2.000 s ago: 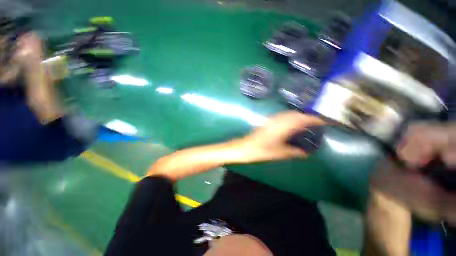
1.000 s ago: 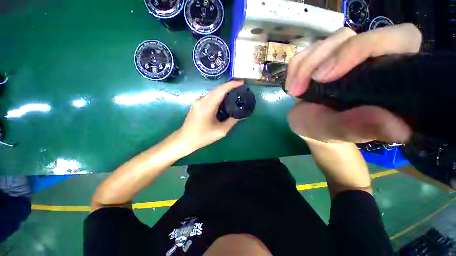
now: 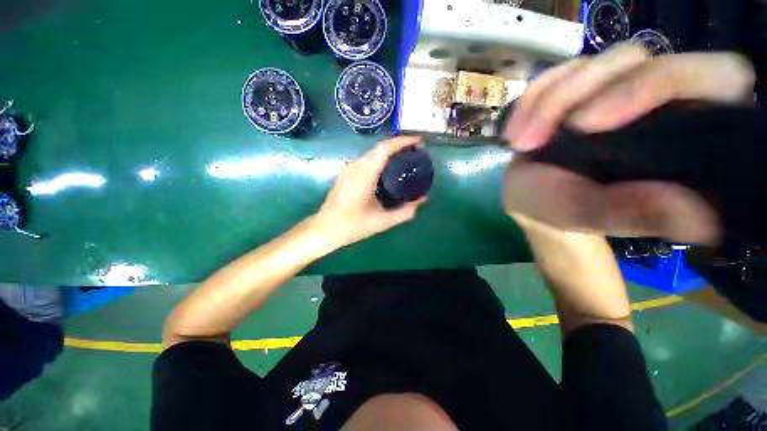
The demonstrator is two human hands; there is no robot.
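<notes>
My left hand [image 3: 362, 195] is closed around the side of a black cylindrical unit [image 3: 409, 175] on the green bench mat, with its plain dark end facing up. My right hand [image 3: 605, 143] grips the thick black electric screwdriver [image 3: 656, 164], large and blurred near the camera. The driver's narrow end points left, close to the front of the screw feeder [image 3: 488, 42]; its bit tip cannot be made out. The feeder is a white box with a blue side and a brassy mechanism in front.
Several black cylindrical units with silver-ringed faces [image 3: 273, 101] stand left of the feeder. More units [image 3: 605, 23] are right of it. Wired subassemblies [image 3: 10, 210] lie at the left edge. The bench mat [image 3: 168, 227] ends before my torso. Blue plastic [image 3: 660, 271] is at the right.
Since one second ago, my left hand and the unit appear slightly further right, as does the whole bench scene. The right hand still holds the driver and is slightly further right too.
</notes>
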